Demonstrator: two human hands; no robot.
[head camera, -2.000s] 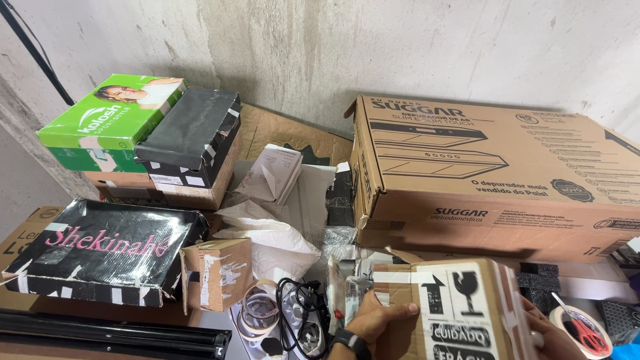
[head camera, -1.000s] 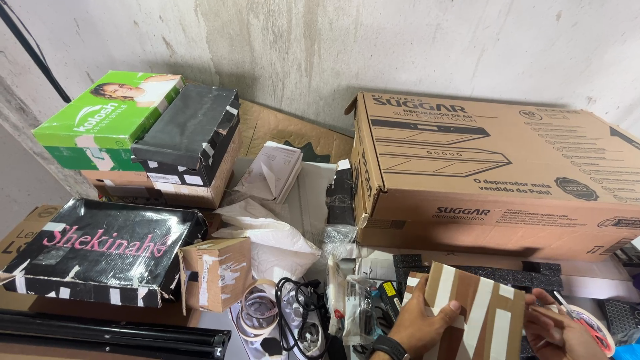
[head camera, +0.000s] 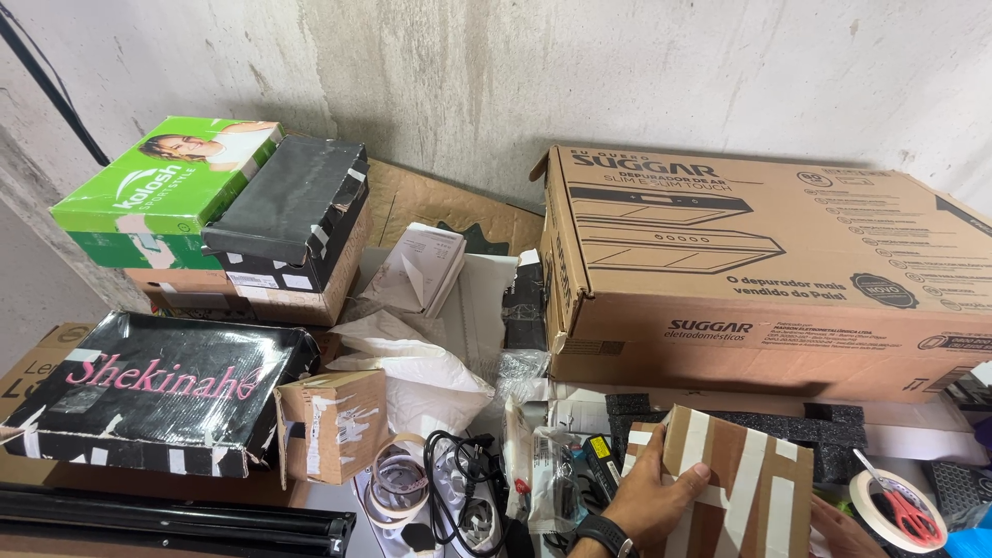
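Note:
A small cardboard box (head camera: 763, 473) with strips of white tape is tilted up at the bottom right of the head view. My left hand (head camera: 651, 496), with a dark watch on its wrist, grips the box's left side, thumb on the taped face. My right hand (head camera: 841, 531) is at the box's lower right edge, mostly hidden behind it, so its hold cannot be made out. Just right of that hand lie a roll of masking tape (head camera: 862, 496) and red-handled scissors (head camera: 907, 515). Black foam (head camera: 837, 434) lies behind the box.
A large range-hood carton (head camera: 744, 310) stands at the back right. Stacked shoe boxes (head camera: 287, 201), a black box (head camera: 170, 387) and a small torn carton (head camera: 345, 426) are at left. A black cable (head camera: 465, 473), tape rolls (head camera: 399, 480) and plastic packets (head camera: 550, 480) lie at the front middle.
The small box has been turned: the face with printed handling marks showed earlier, and a face with white tape strips shows now. My left hand has shifted on it.

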